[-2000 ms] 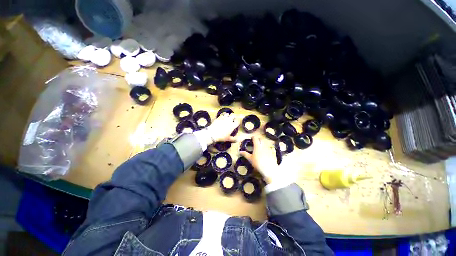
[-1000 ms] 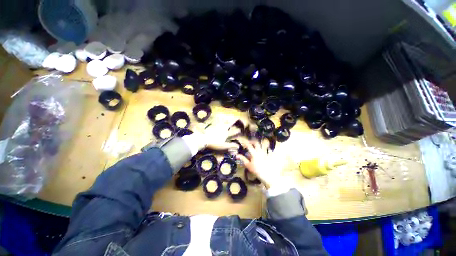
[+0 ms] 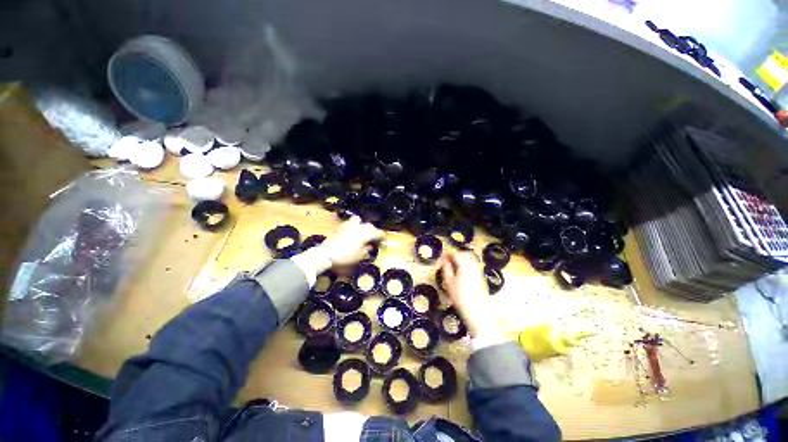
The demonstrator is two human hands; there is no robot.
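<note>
Many glossy black cups [image 3: 384,352] with pale centres stand grouped in front of me, touching or nearly touching. My left hand [image 3: 350,243] is at the back left of the group, fingers over a cup that it partly hides; I cannot tell whether it grips it. My right hand [image 3: 463,280] is at the group's right side, fingertips down beside a dark cup edge; its hold is blurred and unclear. A large pile of black cups [image 3: 449,147] lies behind both hands.
A yellow glue bottle [image 3: 546,339] and dark red leads [image 3: 657,364] lie at right. Stacked trays [image 3: 691,216] stand at far right. A clear plastic bag [image 3: 73,259] lies at left. White cups [image 3: 206,188] and a round grey-blue object [image 3: 155,79] are at back left.
The hands have moved apart, the left back and left, the right to the right. More cups now show grouped between and below them. The camera view has shifted.
</note>
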